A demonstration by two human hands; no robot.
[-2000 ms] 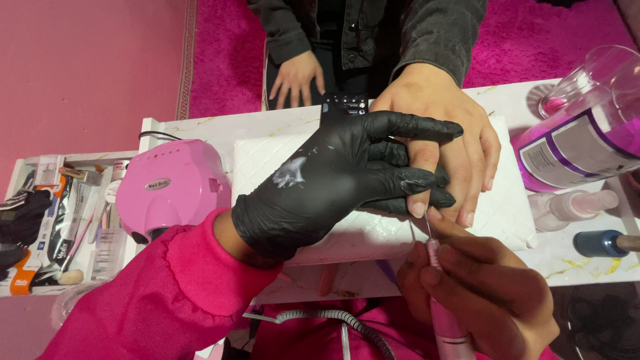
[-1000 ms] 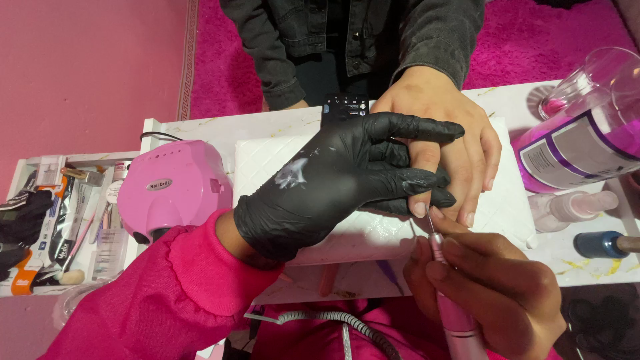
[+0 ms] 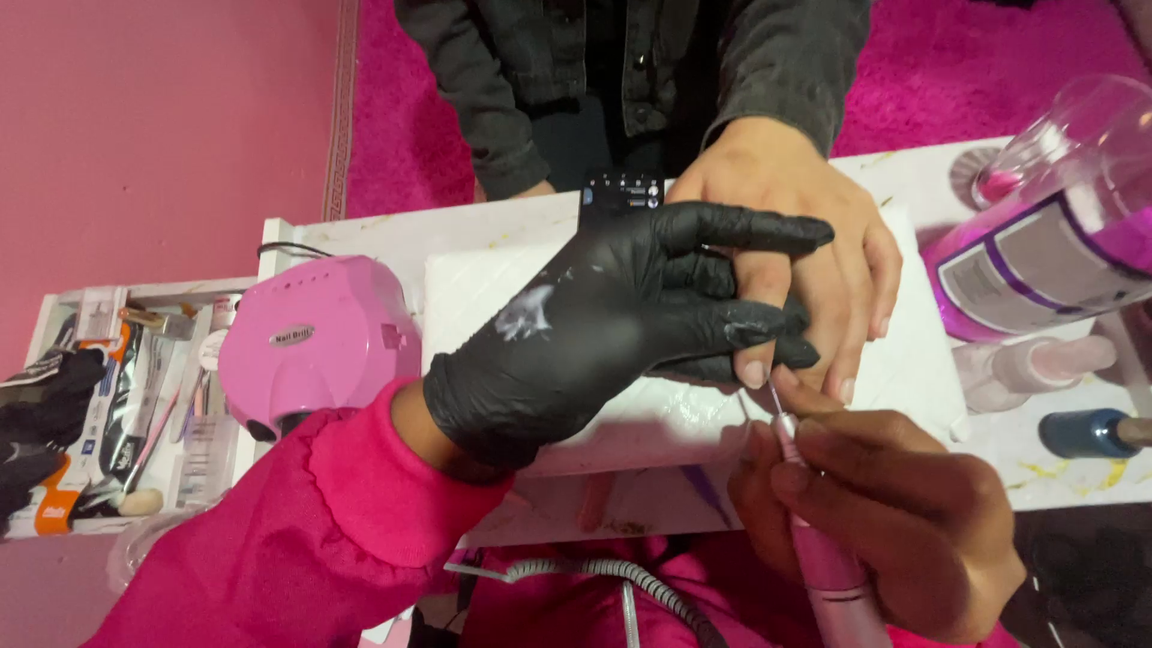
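My left hand (image 3: 576, 324), in a black glove with white residue on its back, grips one finger of the other person's hand (image 3: 792, 198) over a white padded hand rest (image 3: 900, 387). In my bare right hand (image 3: 891, 504) is a pink electric nail drill handpiece (image 3: 823, 558), held like a pen. Its thin bit is close to the nail of the gripped finger; whether it touches cannot be told. The other fingers of that hand lie spread on the rest. A coiled cable (image 3: 621, 569) runs below the table edge.
The pink nail drill unit (image 3: 315, 342) stands at left, beside an open drawer (image 3: 153, 292) of tools and packets. At right are a large bottle of pink liquid (image 3: 1035, 261), a pump bottle (image 3: 1035, 369) and a blue nail polish bottle (image 3: 1084, 434). A black card-like object (image 3: 621, 189) lies behind my glove.
The other person's free hand, seen in front of their body two seconds ago, is now mostly hidden behind the table's far edge. Both my hands stay nearly where they were.
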